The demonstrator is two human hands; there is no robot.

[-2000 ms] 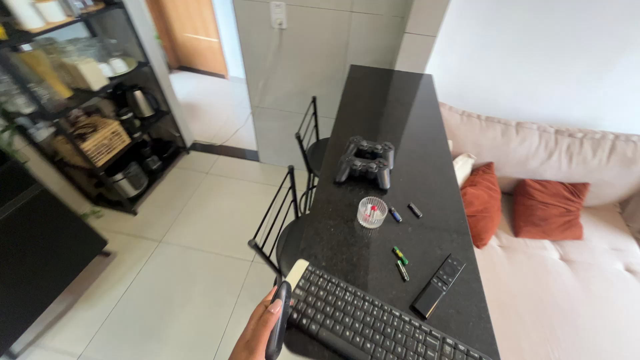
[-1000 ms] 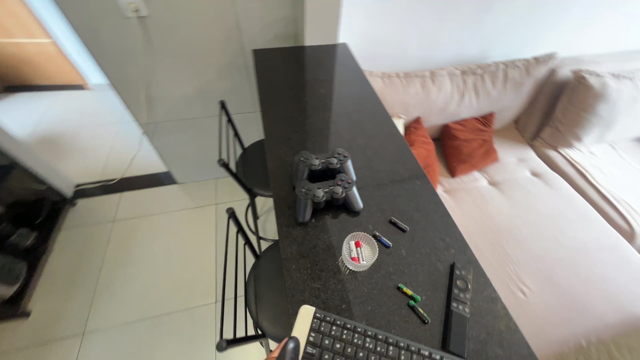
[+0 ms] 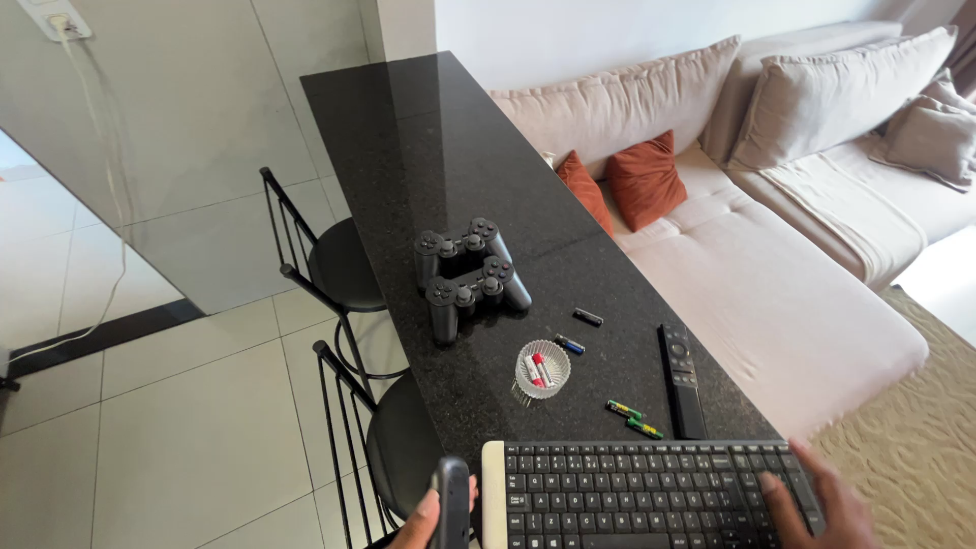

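Note:
My left hand (image 3: 424,524) is closed around a dark, slim device (image 3: 453,503), seen edge-on, left of the black keyboard (image 3: 625,499). My right hand (image 3: 827,503) is at the keyboard's right end, with a finger over the keys and another along the far edge; whether it grips is unclear. Beyond the keyboard, two green batteries (image 3: 634,419) lie close to a black remote control (image 3: 681,381). A ribbed clear glass bowl (image 3: 562,374) holds red-and-white batteries (image 3: 537,370). Beside it are a blue battery (image 3: 569,345) and a black battery (image 3: 588,317).
Two black game controllers (image 3: 476,290) stand farther back on the black stone counter (image 3: 488,168). Black metal stools (image 3: 347,267) are at its left side. A beige sofa (image 3: 770,259) with rust-coloured cushions (image 3: 646,181) is at the right. A cable hangs from a wall outlet (image 3: 69,19).
My right hand has come into view at the keyboard's right end. The left hand, mostly out of view one second ago, shows again with the dark device. The view has shifted toward the sofa.

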